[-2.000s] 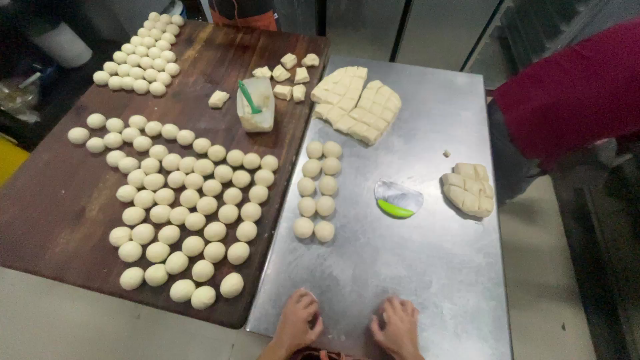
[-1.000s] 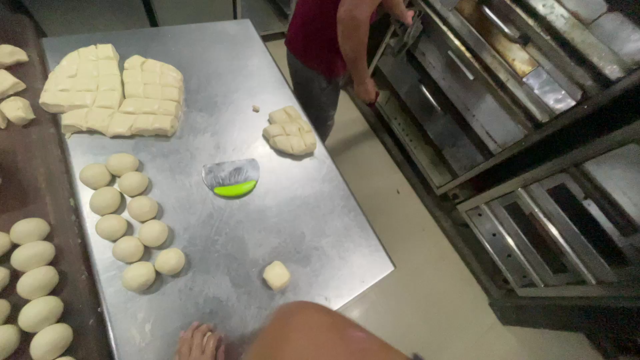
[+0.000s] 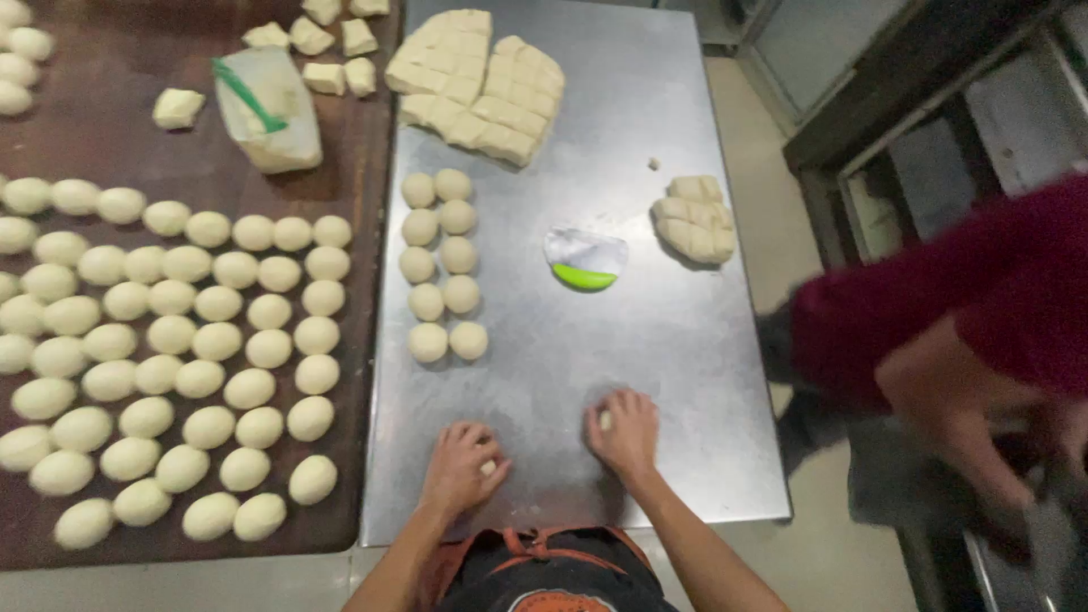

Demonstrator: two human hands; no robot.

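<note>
My left hand (image 3: 463,467) is cupped over a dough piece (image 3: 487,467) on the steel table (image 3: 544,374), near its front edge; only a bit of the dough shows. Farther right, my right hand (image 3: 623,429) curls around another dough piece (image 3: 605,420), mostly hidden by the fingers. Two columns of round dough balls (image 3: 460,256) lie ahead of my left hand. A scraper with a bright green grip (image 3: 585,277) rests flat at the middle of the table. Beyond are a large scored dough slab (image 3: 480,85) and, by the right edge, a smaller scored piece (image 3: 695,223).
On the dark wooden board (image 3: 361,153) at left lie many dough balls (image 3: 218,303), several cut dough pieces (image 3: 311,36) and a translucent container (image 3: 270,110) with a green tool. A co-worker in a dark red top (image 3: 918,289) bends close to the table's right side, beside metal equipment.
Both hands now curl around dough; two seconds ago they rested near the front edge with none visible. The co-worker leans lower, near the right side. The view has swung back left since one second ago.
</note>
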